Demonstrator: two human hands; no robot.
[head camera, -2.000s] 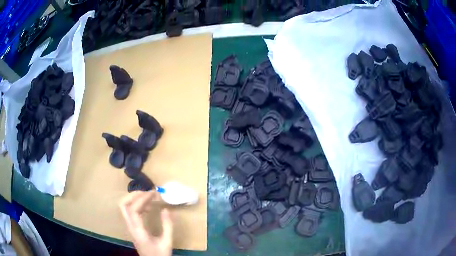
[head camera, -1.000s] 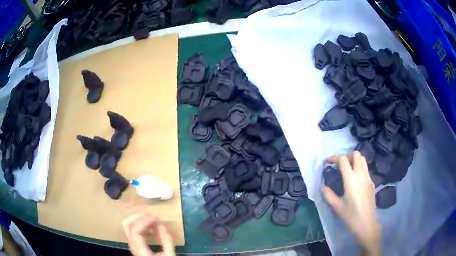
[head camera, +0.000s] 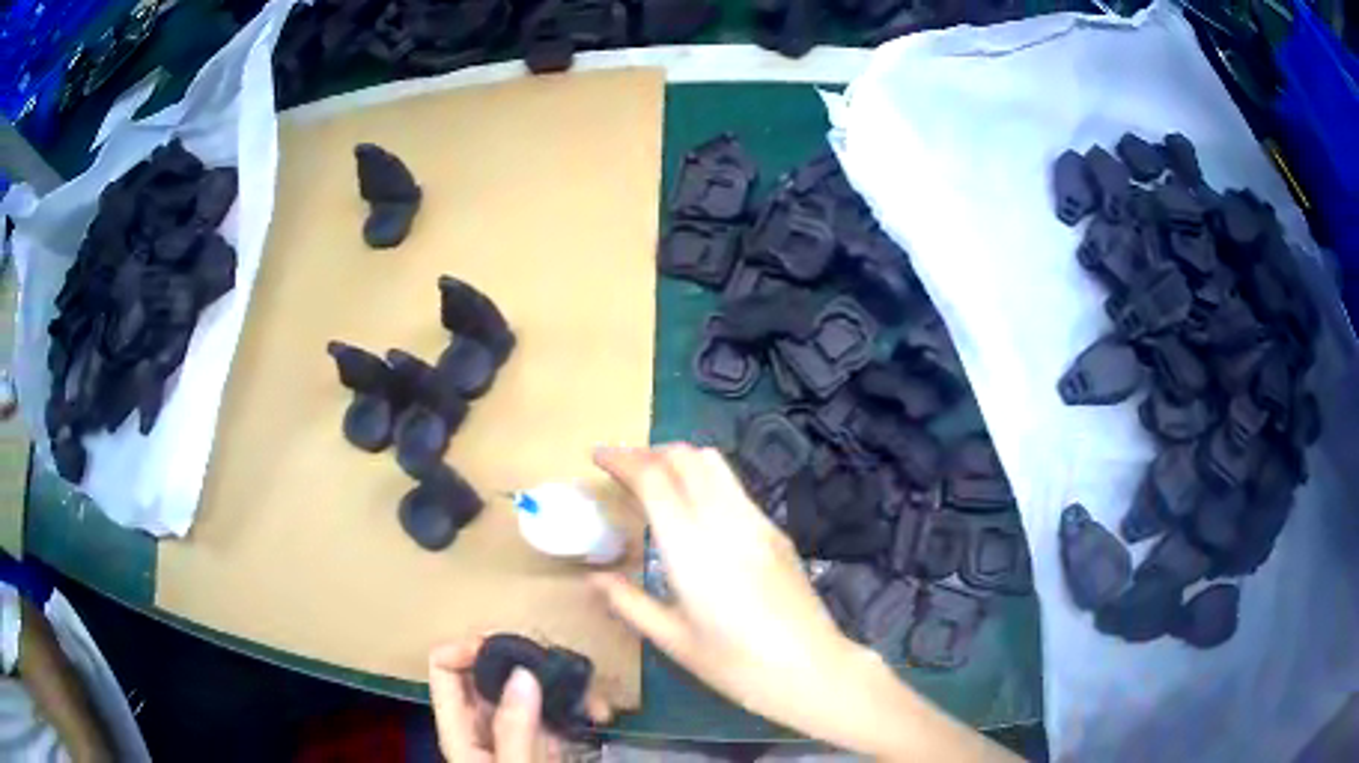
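My left hand (head camera: 504, 719), at the bottom edge, holds a dark rounded moulded part (head camera: 522, 671) between thumb and fingers; whether a second part is with it is unclear. My right hand (head camera: 716, 544) is open around the rear end of a white glue bottle (head camera: 564, 522), which lies on the tan cardboard (head camera: 566, 298) with its blue tip to the left. No firm grip shows. Several L-shaped glued pieces stand on the cardboard: one at the back (head camera: 388, 197), a cluster in the middle (head camera: 422, 432), and one left of the bottle tip (head camera: 432, 510).
A heap of squarish seat bases (head camera: 827, 358) lies on the green tabletop (head camera: 693, 112), partly behind my right hand. A heap of tapered backrests (head camera: 1192, 373) lies on the right white sheet (head camera: 969, 179). Another dark heap (head camera: 142, 283) is at left. A person's arm (head camera: 52, 678) shows lower left.
My right hand has moved from the backrest heap to the glue bottle. My left hand, seen empty before, now holds a dark part. The camera view has shifted.
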